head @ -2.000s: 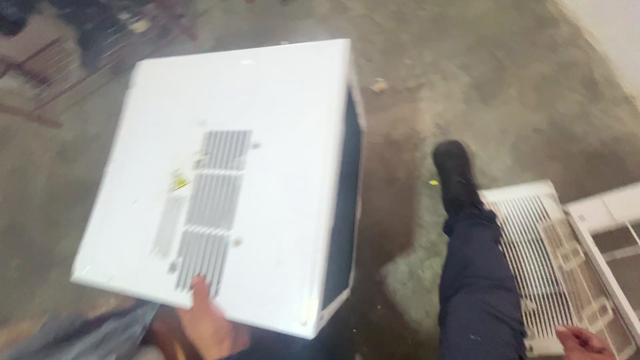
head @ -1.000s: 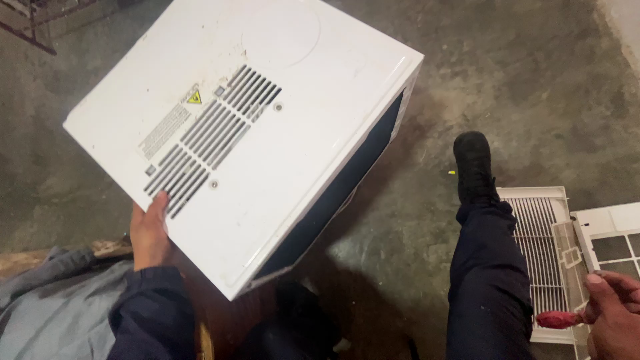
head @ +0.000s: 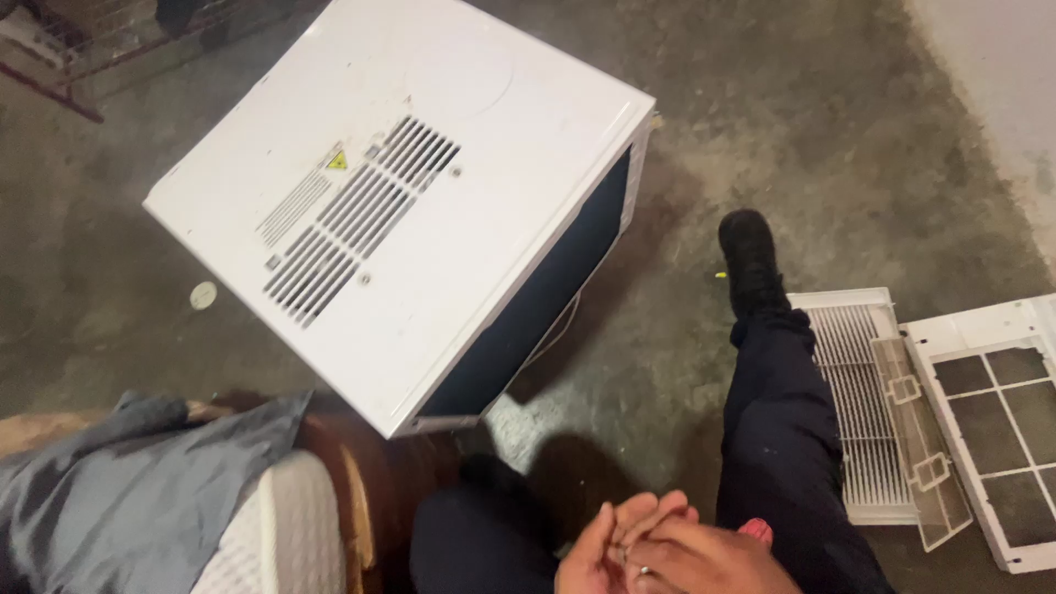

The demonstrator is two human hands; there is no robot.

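Observation:
At the bottom centre my left hand [head: 596, 549] is cupped, fingers up, with my right hand [head: 705, 557] lying over its palm. A red handle [head: 756, 530] of a tool sticks out behind my right hand; the rest of the tool is hidden. A small shiny metal piece [head: 645, 570] shows at the fingers of my right hand; what it is cannot be told. Ahead and to the left stands a white metal appliance housing [head: 511, 157], likely a window air conditioner, tilted in view, with slotted vents [head: 367, 210], a yellow warning label [head: 337, 161] and a dark open side [head: 536, 289]. Neither hand touches it.
On the floor at right lie a white louvred grille [head: 854, 412], a translucent panel [head: 920, 445] and a white gridded frame [head: 957, 412]. My shoe [head: 749, 256] is beside the grille. Grey cloth [head: 157, 478] and a white cushioned item [head: 289, 528] are at lower left.
My left hand has let go of the housing's near edge and moved right to meet my right hand. My right hand has moved left from beside the grille, with the red-handled tool.

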